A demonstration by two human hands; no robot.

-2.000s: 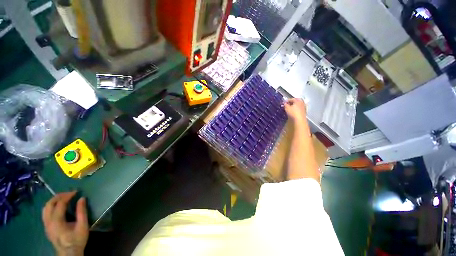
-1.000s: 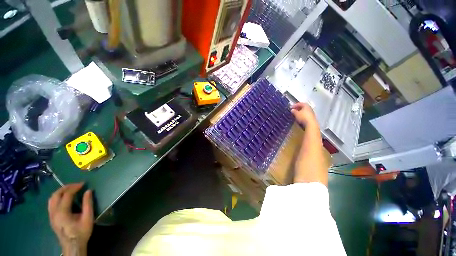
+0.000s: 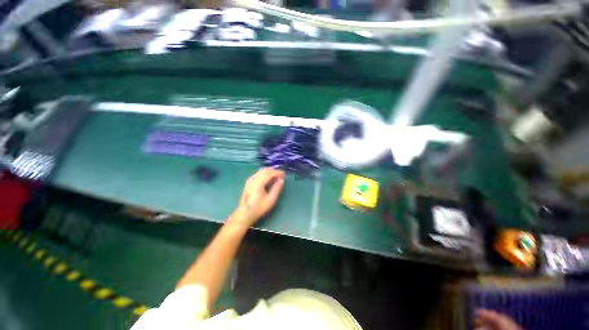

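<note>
The view is blurred. A loose pile of purple housings (image 3: 292, 149) lies on the green bench. My left hand (image 3: 261, 193) is at the near edge of the pile, fingers curled; whether it holds a piece cannot be told. My right hand (image 3: 496, 320) is cut off by the bottom edge, at the full blister tray (image 3: 536, 306) of purple rows; its fingertips are unclear. The black fixture (image 3: 447, 222) with a pale seat stands on the bench at right. The left blister tray (image 3: 232, 142), clear with a few purple rows, lies left of the pile.
A yellow button box (image 3: 360, 192) and an orange-yellow one (image 3: 516, 248) flank the fixture. A crumpled clear plastic bag (image 3: 355, 134) is behind the pile, white paper (image 3: 413, 142) beside it. A small dark heap (image 3: 205, 173) and a thin pale strip (image 3: 316, 205) lie on the bench.
The view has swung left, bringing the pile and left blister tray into view. My left hand has moved from the bench's front edge to the pile. My right hand is now mostly out of the picture.
</note>
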